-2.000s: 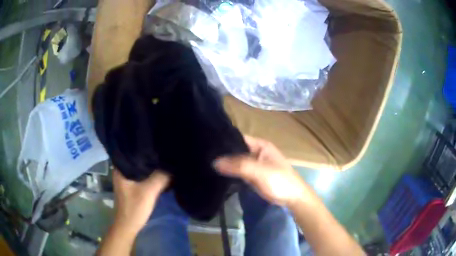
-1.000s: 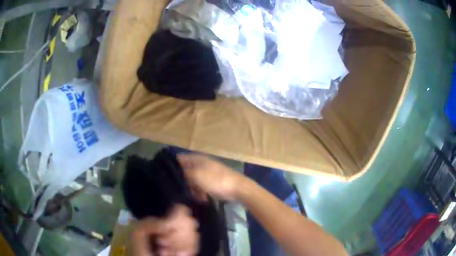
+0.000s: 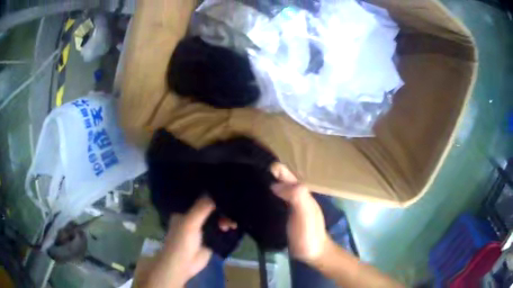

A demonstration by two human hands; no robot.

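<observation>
A bunch of black fabric pieces (image 3: 225, 180) is held over my lap, in front of the carton's near wall. My left hand (image 3: 185, 236) grips its lower left part, blurred, with fingers partly hidden by the cloth. My right hand (image 3: 304, 216) grips its right edge, thumb on top. Another black fabric bundle (image 3: 211, 73) lies at the left inside the brown carton (image 3: 349, 163), beside clear plastic bags (image 3: 332, 115) and white sheets (image 3: 360, 50).
A white carrier bag with blue print (image 3: 84, 140) hangs at the left. A blue plastic bin (image 3: 464, 242) and a red item (image 3: 481, 267) are at lower right. Yellow-black tape (image 3: 63, 62) marks the green floor at upper left.
The black bunch was held low, partly folded over; now it is higher, spread wider between both hands. My right hand has moved from its top to its right side. The bundle in the carton stays.
</observation>
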